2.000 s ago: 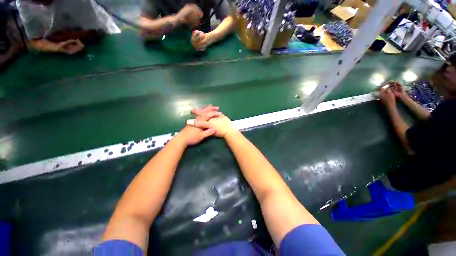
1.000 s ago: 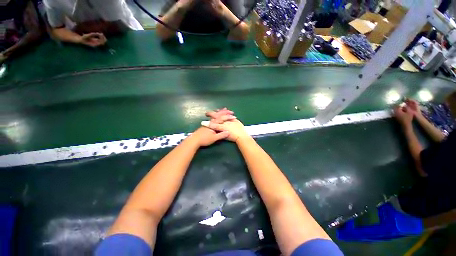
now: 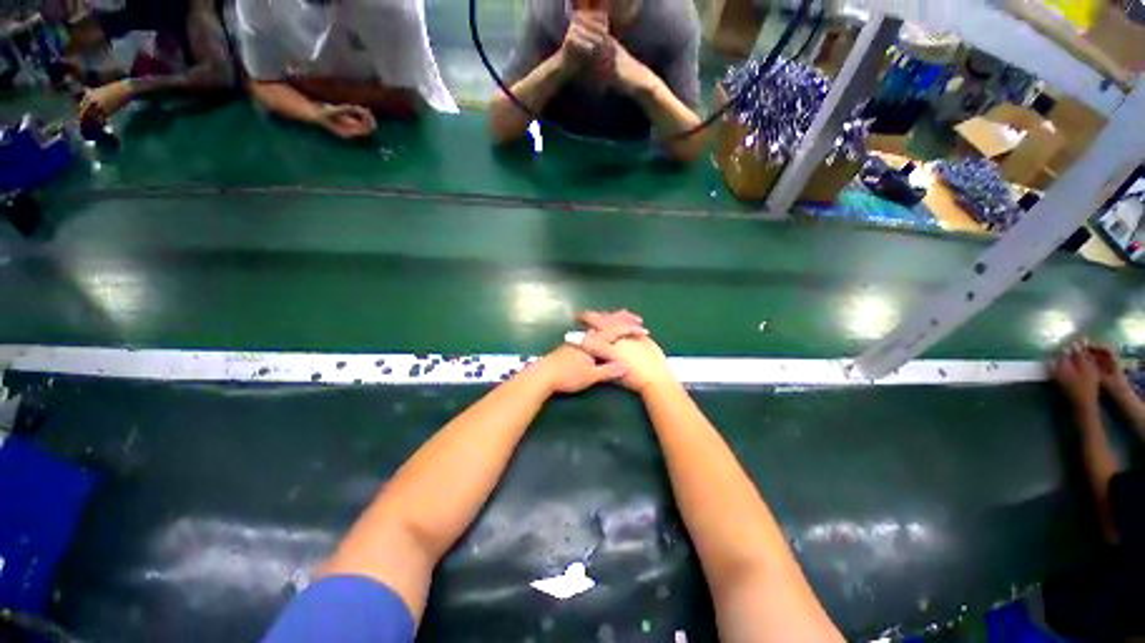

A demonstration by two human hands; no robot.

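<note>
My left hand (image 3: 581, 368) and my right hand (image 3: 638, 356) rest on each other over the white rail (image 3: 741, 371), fingers overlapping. A small white cover shows on a fingertip of my left hand. I see no unit in or under either hand. The finger spacing is partly hidden by the overlap. The green conveyor belt (image 3: 414, 279) lies beyond the rail, and the dark green work surface (image 3: 829, 465) is on my side, under my forearms. A white paper scrap (image 3: 565, 580) lies on it between my forearms.
Three people sit across the belt; another person's arms (image 3: 1090, 402) are at right. A slanted metal post (image 3: 992, 251) stands right of my hands. A black cable (image 3: 502, 86) hangs ahead. A carton (image 3: 751, 161) holds wire-lead parts. A blue bin (image 3: 38, 509) is at left.
The view has turned, so the rail now looks level and people and post sit further right in view. My hands stay overlapped on the rail. The person opposite now holds both hands near the face.
</note>
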